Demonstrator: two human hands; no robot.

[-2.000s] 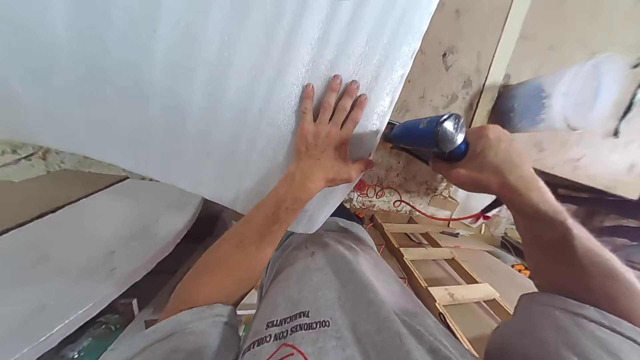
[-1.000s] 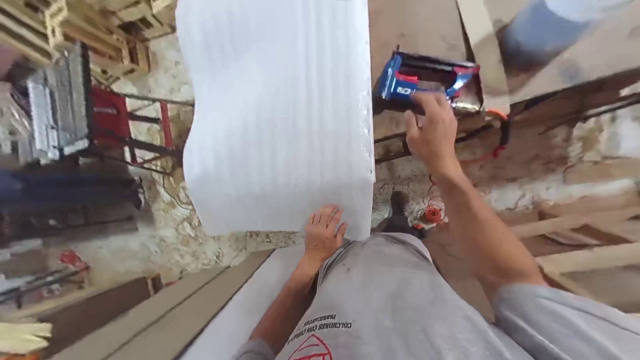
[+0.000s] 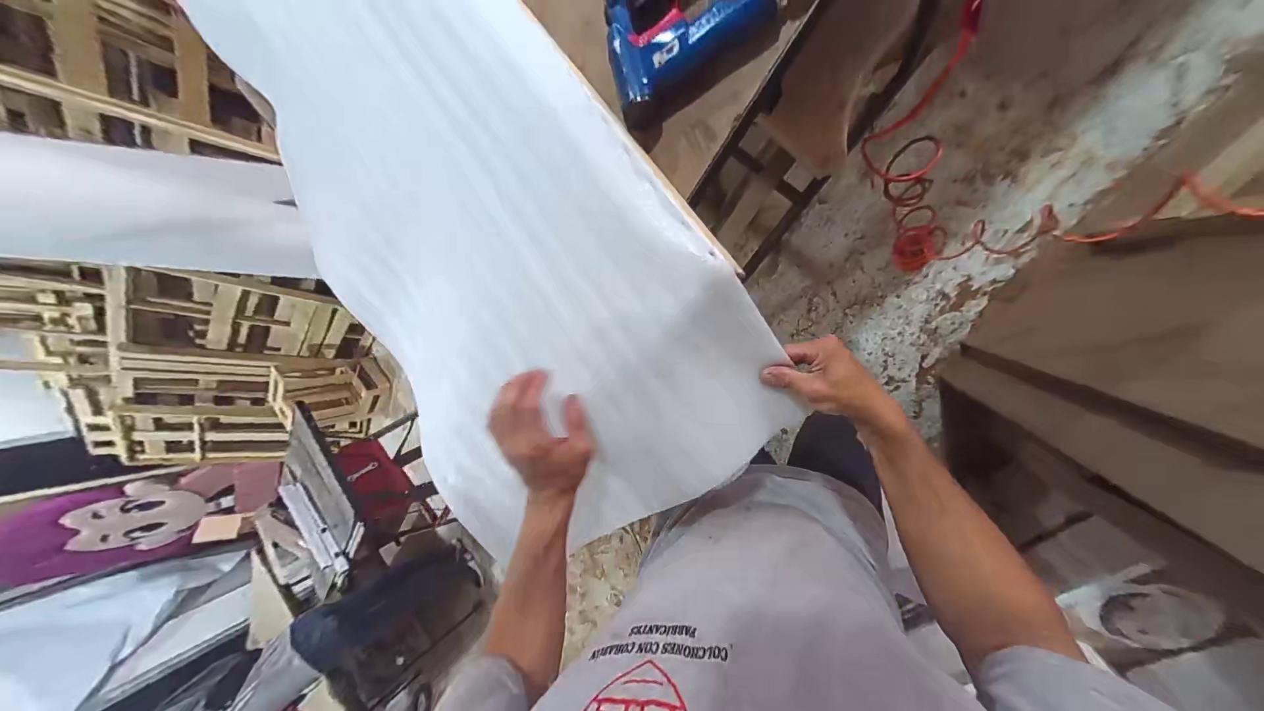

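A long white sheet, apparently foam (image 3: pixel 474 197), stretches from the top of the view down to my waist, with a thin wooden edge showing along its right side. My right hand (image 3: pixel 825 380) pinches the sheet's near right corner between thumb and fingers. Over the lower left part of the sheet is my left hand (image 3: pixel 541 430), fingers apart and slightly blurred; whether it touches the sheet I cannot tell. Beyond the sheet's right edge, a blue pneumatic stapler (image 3: pixel 681 44) lies on the brown tabletop (image 3: pixel 691 138), away from both hands.
A coiled orange air hose (image 3: pixel 913 242) runs over the stained floor at right. Large brown panels (image 3: pixel 1136 346) stand at the lower right. Wooden frames (image 3: pixel 197 395) are stacked at left, near a red and black metal stand (image 3: pixel 375 479).
My right hand has let go of the stapler and now grips the sheet's corner. My left hand, earlier flat near the sheet's near edge, has its fingers spread farther left. The view has turned.
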